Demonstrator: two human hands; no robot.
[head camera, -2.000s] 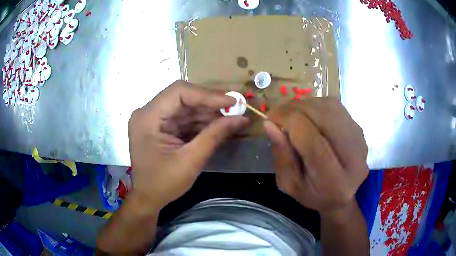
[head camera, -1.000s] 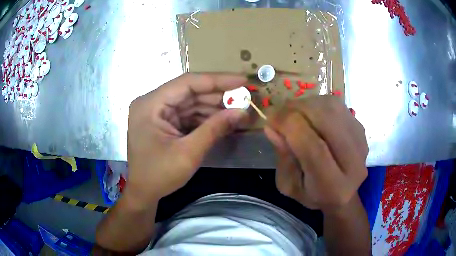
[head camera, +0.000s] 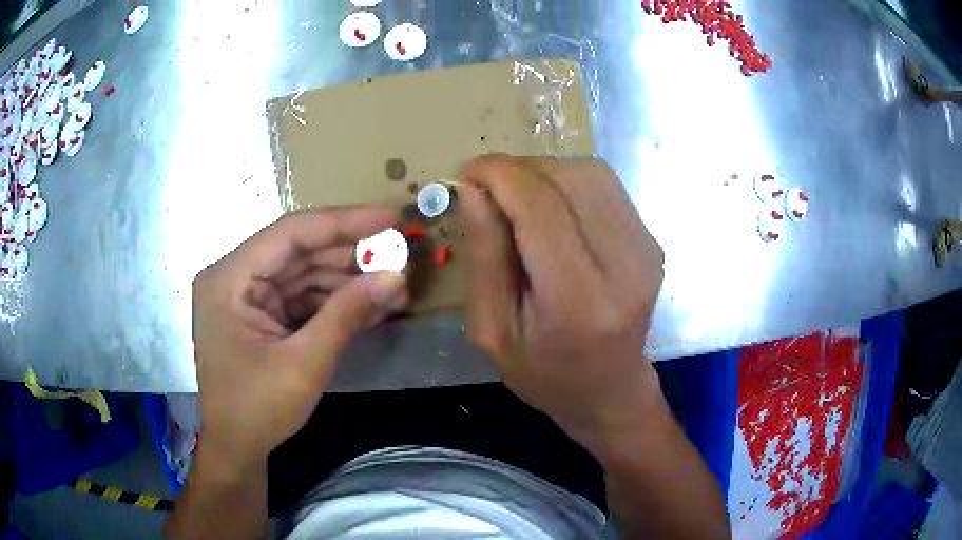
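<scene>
My left hand (head camera: 301, 316) holds a white disc (head camera: 382, 253) between thumb and fingers over the near left part of the cardboard pad (head camera: 338, 137). The disc carries one red piece on its left part. My right hand (head camera: 570, 280) pinches a thin pale applicator stick (head camera: 455, 184) by the glue cup (head camera: 434, 199); the stick's end is at the cup's right rim, and whether it dips inside is hard to tell. Two red pieces (head camera: 442, 254) lie on the pad between my hands. My right hand covers the pad's right part.
A disc pile (head camera: 42, 116) is at the far left, a red piece pile (head camera: 717, 26) at the back right. Three set-aside discs (head camera: 770, 225) lie right of the pad, spare discs (head camera: 405, 42) beyond it. A parts bin (head camera: 791, 422) is below the table edge. Another person's hands show at the right rim.
The view has shifted, so the pad sits further left. My right hand has moved the stick off the disc to the glue cup. My left hand still holds the disc.
</scene>
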